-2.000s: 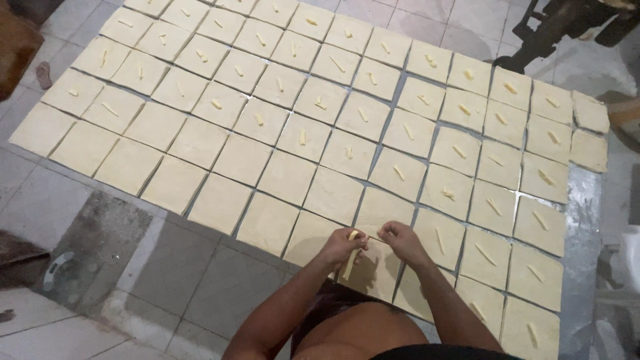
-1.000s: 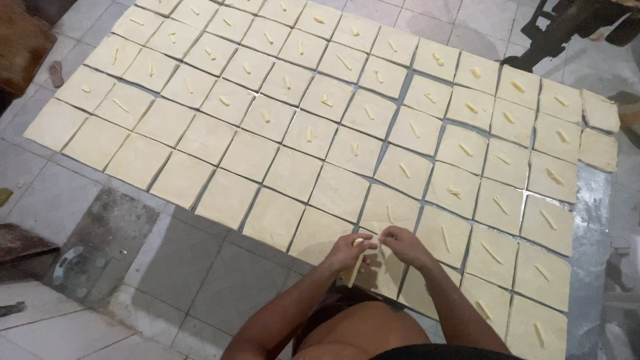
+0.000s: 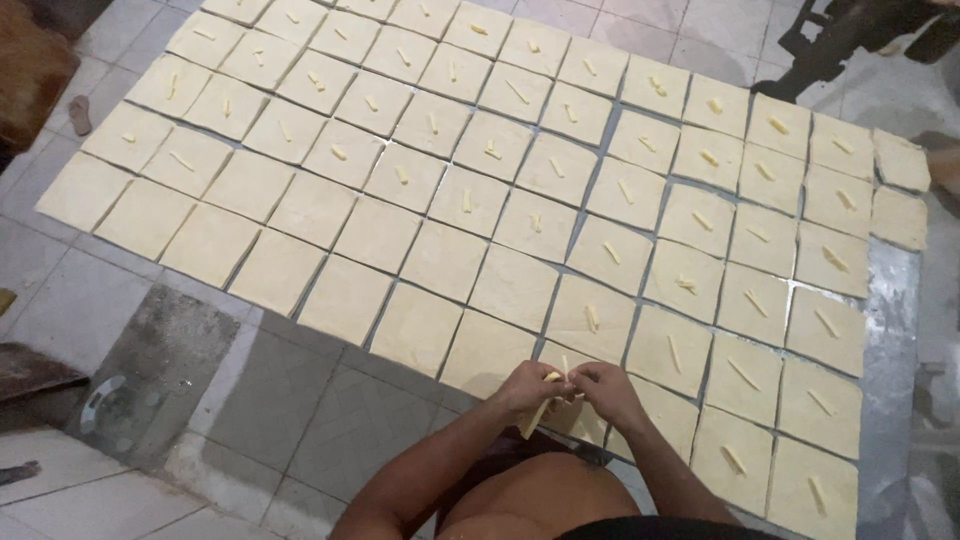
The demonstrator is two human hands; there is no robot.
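Note:
Flat squares of pale dough (image 3: 442, 259) lie in rows over a metal table (image 3: 889, 330). Many carry a thin yellow strip, perhaps cheese (image 3: 752, 303); those along the left part of the near edge are bare. My left hand (image 3: 534, 390) grips several yellow strips (image 3: 534, 420) that hang below its fingers. Close against it, my right hand (image 3: 604, 390) pinches a thin pale strip (image 3: 565, 365) with its fingertips. Both hands are over a dough square at the near edge, and the fingers partly hide one another.
Another person's hand (image 3: 945, 161) is at the far right, near the end squares. A dark object (image 3: 814, 45) stands beyond the table at the upper right. Tiled floor (image 3: 277, 397) and a brown piece of furniture (image 3: 34, 75) show at the left.
A strip now lies on the square just beyond my hands, which was bare two seconds ago. My hands stay close together at the near edge.

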